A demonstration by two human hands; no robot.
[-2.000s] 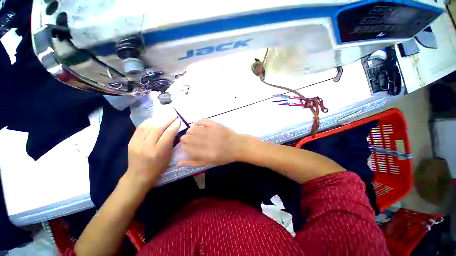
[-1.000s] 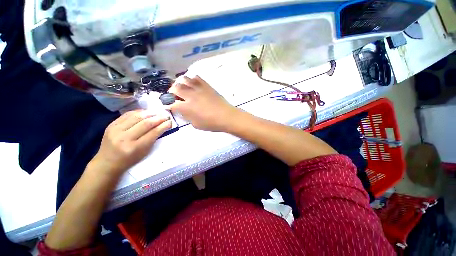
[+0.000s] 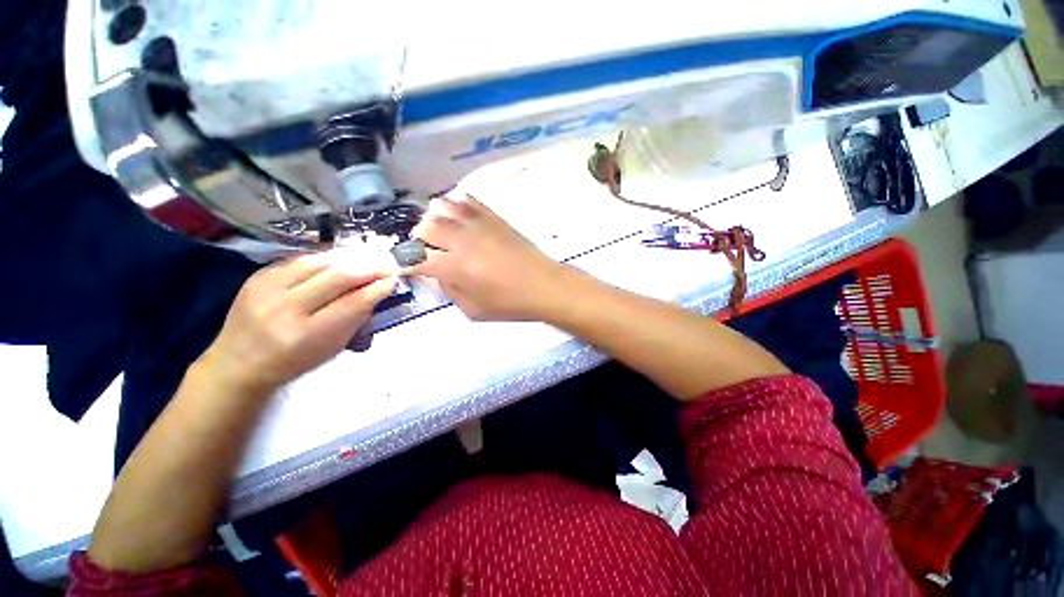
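Observation:
The white sewing machine (image 3: 700, 82) with a blue stripe stands across the top of the view. My left hand (image 3: 286, 315) is just below the left end of its head, fingertips together on a small piece of cloth with a dark strip (image 3: 394, 301). My right hand (image 3: 473, 259) is on the right of the presser foot area (image 3: 379, 222), its fingertips close to the foot and the left fingertips. The fingers and bright glare hide the needle point and most of the piece. A large navy panel (image 3: 175, 292) lies left of my left hand.
Snips (image 3: 680, 239) and a brown-red cord (image 3: 739, 274) lie on the white machine bed (image 3: 560, 210). A red crate (image 3: 904, 350) holding dark cloth stands right of the table edge. A crumpled white scrap (image 3: 653, 490) is near the lap. More red plastic is at the lower right.
Both hands have moved from the bed's front up to the foot area, the left also leftwards. The dark strip beside the fingers has shifted. The navy panel has slid left.

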